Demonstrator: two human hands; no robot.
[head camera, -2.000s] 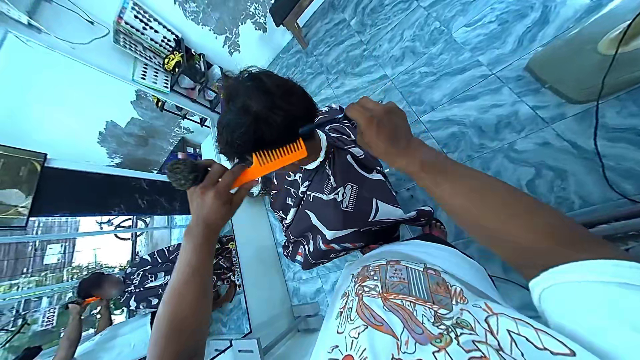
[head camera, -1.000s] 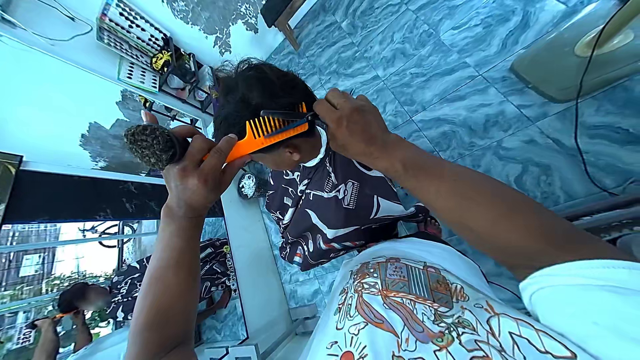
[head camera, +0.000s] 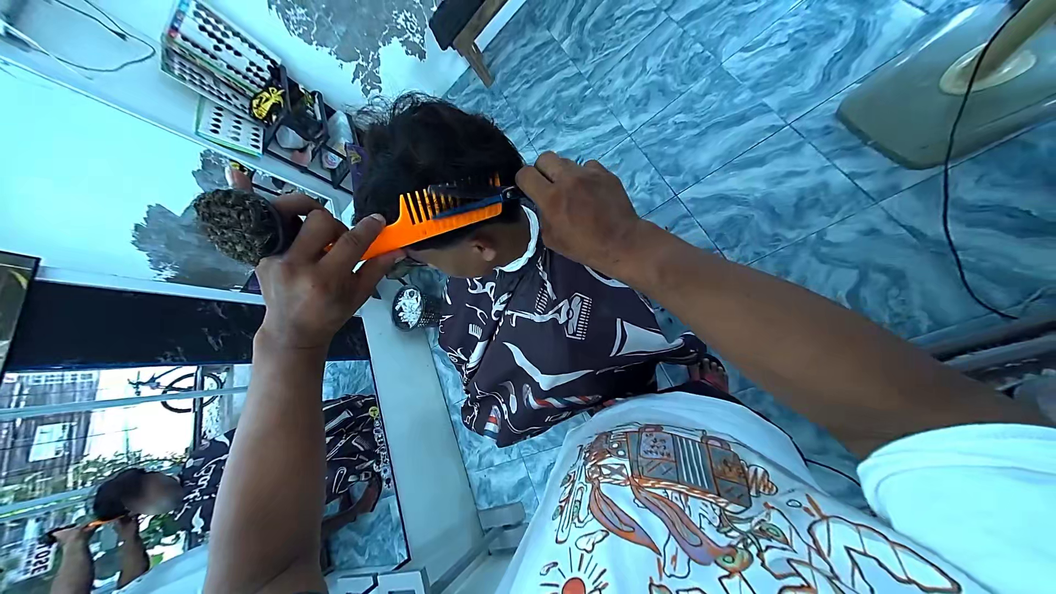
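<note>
My left hand (head camera: 309, 268) grips an orange comb (head camera: 396, 235) by its handle end, together with a round brush with dark bristles (head camera: 235, 223) that points up and left. The comb lies along the side of a seated person's dark hair (head camera: 437, 148), above the ear. My right hand (head camera: 577, 206) is closed around the handles of scissors (head camera: 483, 202), whose blades lie along the comb's teeth. Whether the blades are apart, I cannot tell. A dark printed barber cape (head camera: 544, 330) with a white neck strip (head camera: 524, 243) covers the person's shoulders.
A wall mirror (head camera: 355, 462) at the lower left reflects the scene. Shelves with bottles and small items (head camera: 305, 132) stand at the upper left. A basket (head camera: 412, 308) with white contents is beside the counter edge. A black cable (head camera: 949, 181) hangs over a large base (head camera: 916, 107) at the right.
The scissors have come over the comb's teeth since two seconds ago, when they were at its far end. The comb has tilted and moved up along the hair.
</note>
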